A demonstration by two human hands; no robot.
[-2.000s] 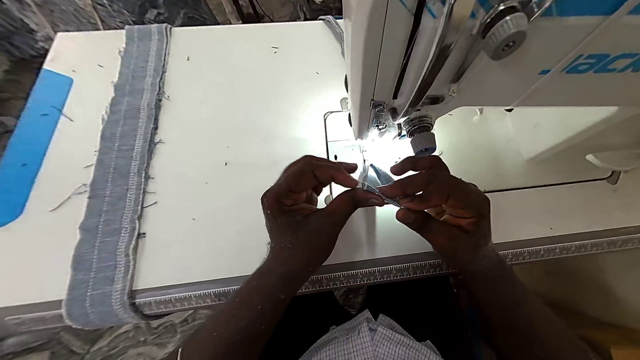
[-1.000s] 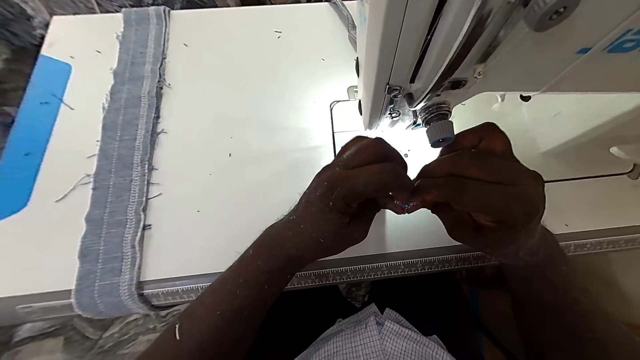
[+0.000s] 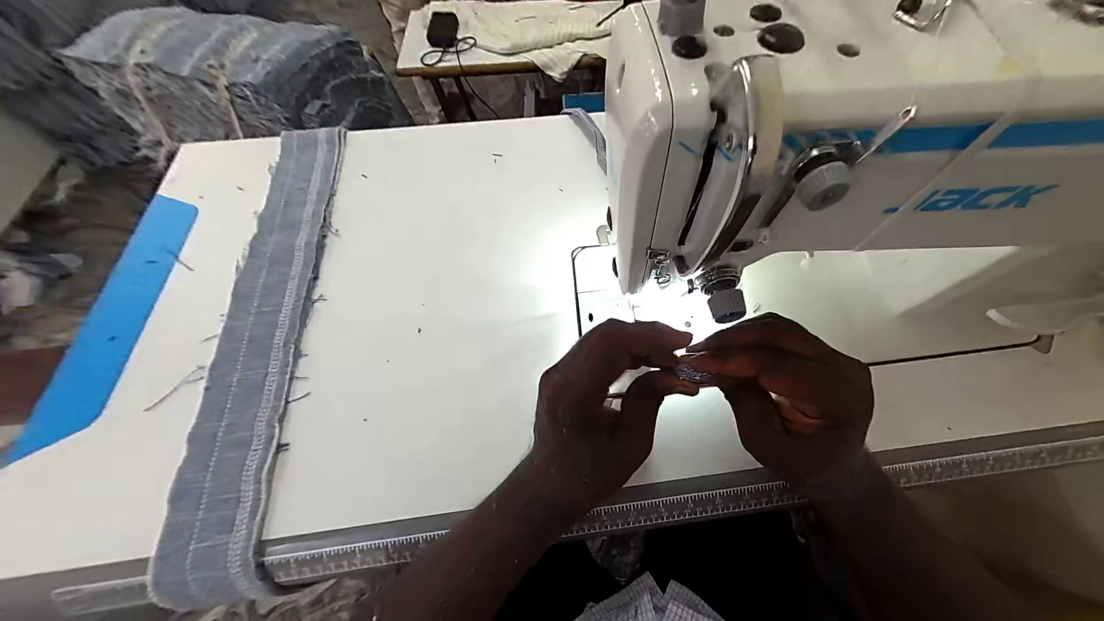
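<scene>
Between the fingertips of my left hand (image 3: 608,401) and my right hand (image 3: 789,392) is a small dark metallic-looking piece (image 3: 693,373); its exact kind cannot be made out. Both hands are just in front of the lit needle area of a white Jack sewing machine (image 3: 642,147), below its grey presser-bar knob (image 3: 727,304). My left thumb and index finger reach the piece from the left, and my right fingers pinch it from the right. A strip of blue-grey denim with stitched lines (image 3: 250,345) lies across the table to the left and hangs over the front edge.
The white sewing table (image 3: 414,345) carries loose thread bits and a measuring scale (image 3: 681,509) along its front edge. Piled denim (image 3: 233,69) stands behind at the far left. A second table (image 3: 500,65) with white cloth and a black adapter (image 3: 442,29) is behind.
My fingers have shifted around the small piece, which shows more plainly than one second ago, when both hands were closed together over it. The view has tilted up, showing the area behind the table.
</scene>
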